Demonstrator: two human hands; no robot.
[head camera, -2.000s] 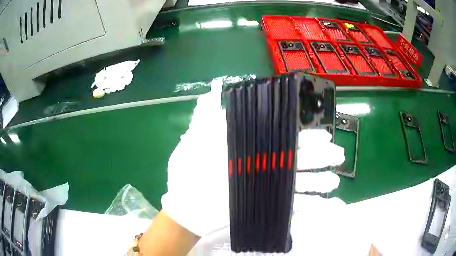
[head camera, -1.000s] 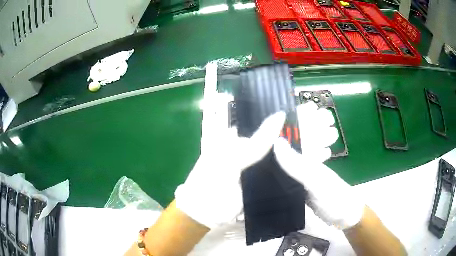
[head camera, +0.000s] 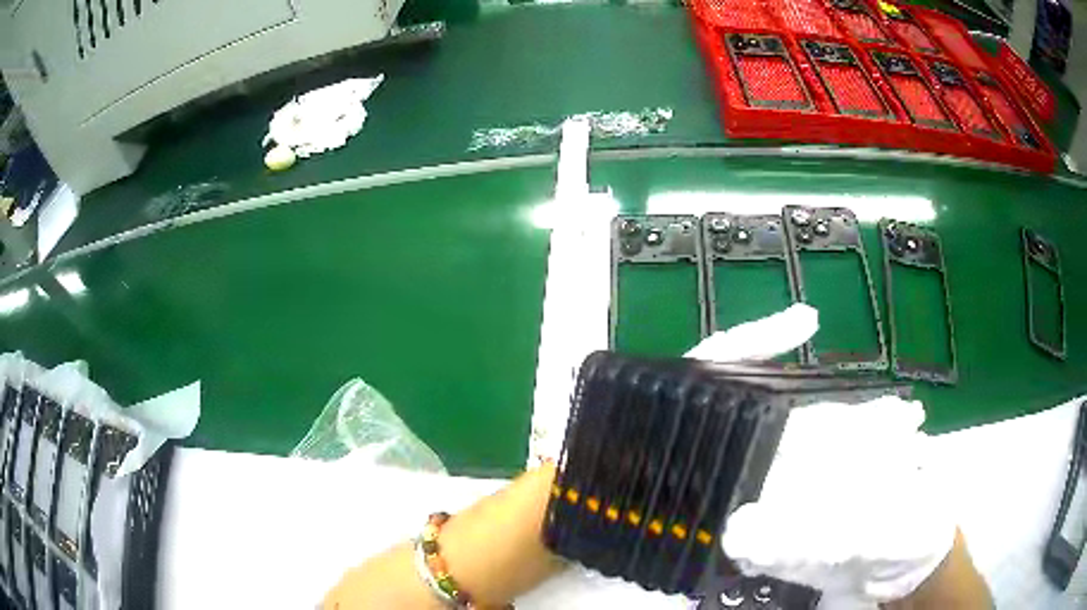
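A stack of middle frames (head camera: 644, 471), a thick black ribbed block with a row of orange marks, is held tilted at the lower centre, its ribbed edges facing me. My right hand (head camera: 834, 500), white-gloved, grips its right side. My left hand (head camera: 763, 336) is mostly hidden behind the stack; white gloved fingers show above it, and the bare wrist with a bead bracelet shows at lower left. A dark part with camera rings (head camera: 757, 593) lies below the stack, partly cut off. Several single middle frames (head camera: 840, 286) lie on the green belt beyond.
A white divider strip (head camera: 575, 274) crosses the belt. A red tray (head camera: 882, 125) with frames stands at the back right. A black tray of frames (head camera: 60, 477) with a white liner is at left, beside a clear bag (head camera: 367, 429). A crumpled white cloth (head camera: 322, 116) lies near the pale machine (head camera: 203, 60).
The stack has been turned and lowered, now showing orange marks instead of red. My left hand has gone behind it. More frames show on the belt right of the strip. The view has shifted.
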